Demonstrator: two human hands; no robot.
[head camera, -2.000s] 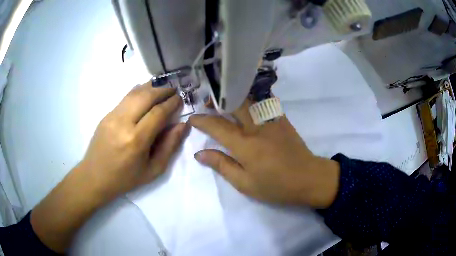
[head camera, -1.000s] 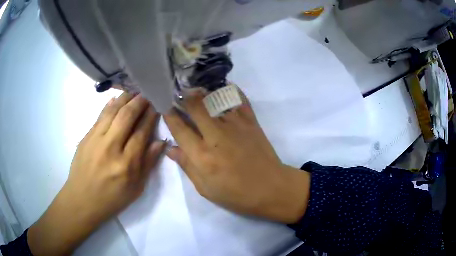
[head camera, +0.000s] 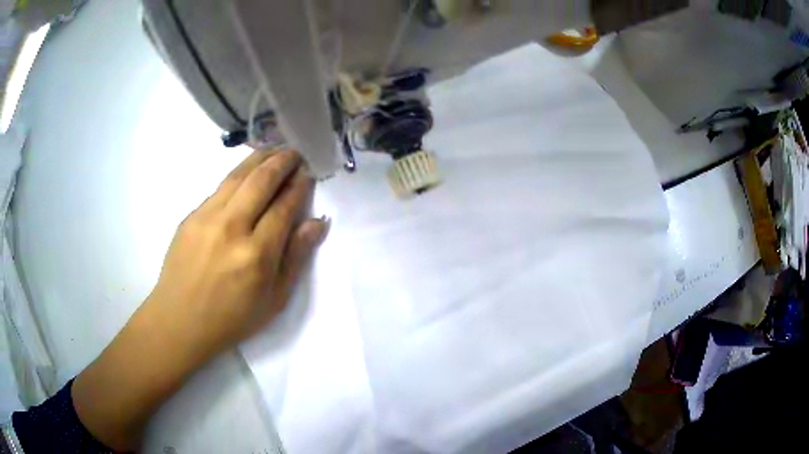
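A large white fabric piece (head camera: 506, 266) lies flat on the white table, under the head of the sewing machine (head camera: 293, 62) and out to the right. My left hand (head camera: 239, 244) lies palm down on the fabric's left part, fingertips beside the presser foot area, fingers a little bent. Whether it pinches the fabric cannot be told. The needle and foot are mostly hidden behind the machine head. A cream ribbed knob (head camera: 414, 173) hangs over the fabric. My right hand is not in view.
White cloth (head camera: 22, 328) lies along the table's left edge. A yellow-orange object (head camera: 574, 38) is at the top, behind the fabric. A brown-edged box with white papers or cloth (head camera: 761, 211) stands at the right. Ruler markings (head camera: 687, 288) show on the table's right part.
My right hand has left the fabric and gone out of the picture. My left hand stays by the machine head. The camera view has shifted, so the machine appears at a different place.
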